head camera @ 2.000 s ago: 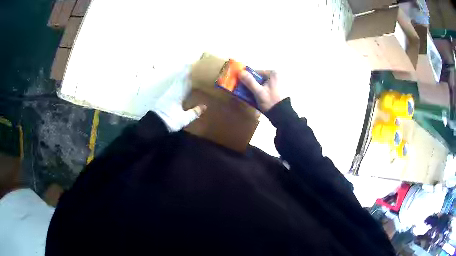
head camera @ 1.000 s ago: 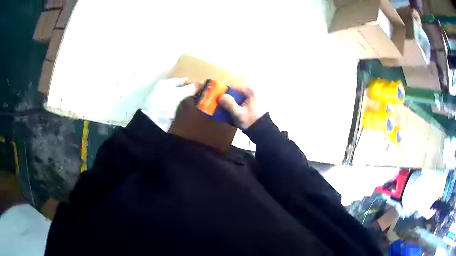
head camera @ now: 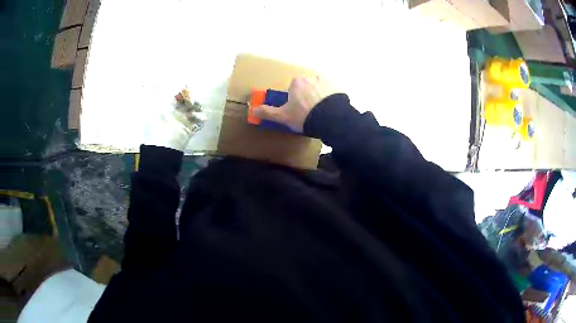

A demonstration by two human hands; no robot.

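A brown carton (head camera: 268,144) lies closed on the white table (head camera: 379,38) in front of me, with a dark centre seam showing at its left part. My right hand (head camera: 297,104), bare, is shut on the orange and dark blue tape dispenser (head camera: 258,106), which rests over the seam. My left hand (head camera: 175,126), in a white glove, is off the carton to its left, at the table's near edge. It is blurred against the bright table, so its fingers are hard to make out.
Closed brown cartons (head camera: 65,47) stand along the table's left edge. Yellow tape rolls (head camera: 505,72) lie on the right side bench (head camera: 546,135). Open cartons (head camera: 464,11) stand at the far right. A red object (head camera: 532,192) and a blue object (head camera: 547,284) are at lower right.
My left hand has left the carton and moved left. The tape dispenser has turned more level over the carton, still in my right hand. The camera view has shifted.
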